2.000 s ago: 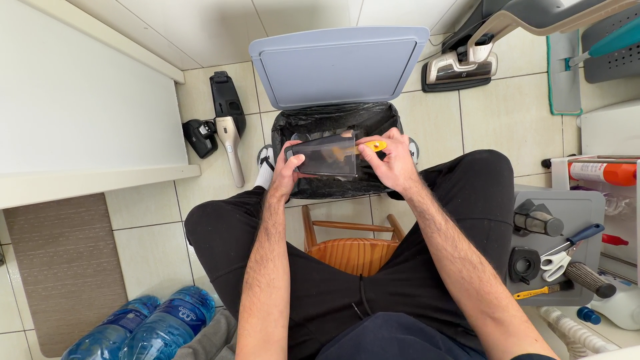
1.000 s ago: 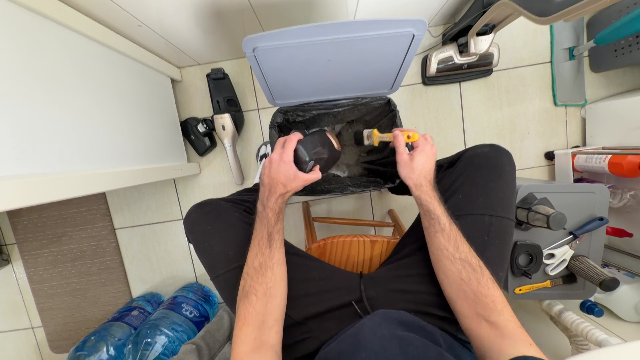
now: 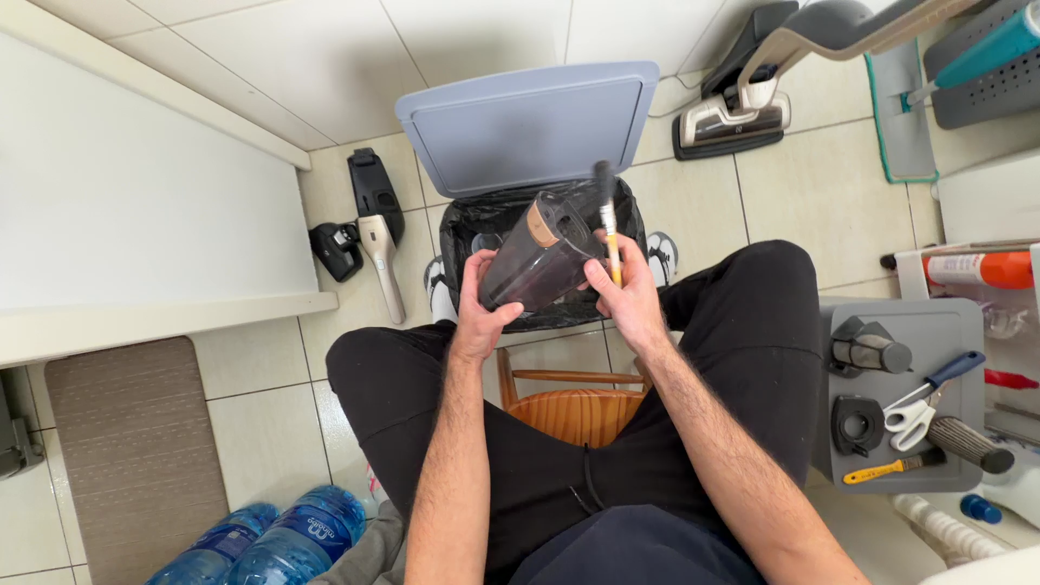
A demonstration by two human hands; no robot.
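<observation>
My left hand [image 3: 481, 313] grips the lower left end of a dark translucent vacuum dust container [image 3: 532, 264], tilted over an open bin lined with a black bag [image 3: 457, 223]. A copper-coloured panel shows on the container's upper side. Between the fingers of my right hand [image 3: 626, 288] is a yellow-handled paintbrush [image 3: 609, 219], its dark bristles pointing up; these fingers are also at the container's right side. On a grey lid to the right lie a filter housing [image 3: 871, 349], a black round-holed part [image 3: 857, 425], a pleated filter [image 3: 971, 444] and another yellow brush [image 3: 894, 468].
The bin's blue-grey lid [image 3: 532, 126] stands raised behind it. White-handled scissors [image 3: 912, 422] and a blue-handled screwdriver [image 3: 934, 380] share the grey lid [image 3: 963, 325]. A handheld vacuum body [image 3: 380, 244] lies left, a vacuum floor head [image 3: 731, 122] stands back right, and water bottles [image 3: 305, 532] are front left.
The container has turned from end-on to lengthwise in my left hand. My right hand has moved left to the container, and the brush has swung from pointing left to pointing up.
</observation>
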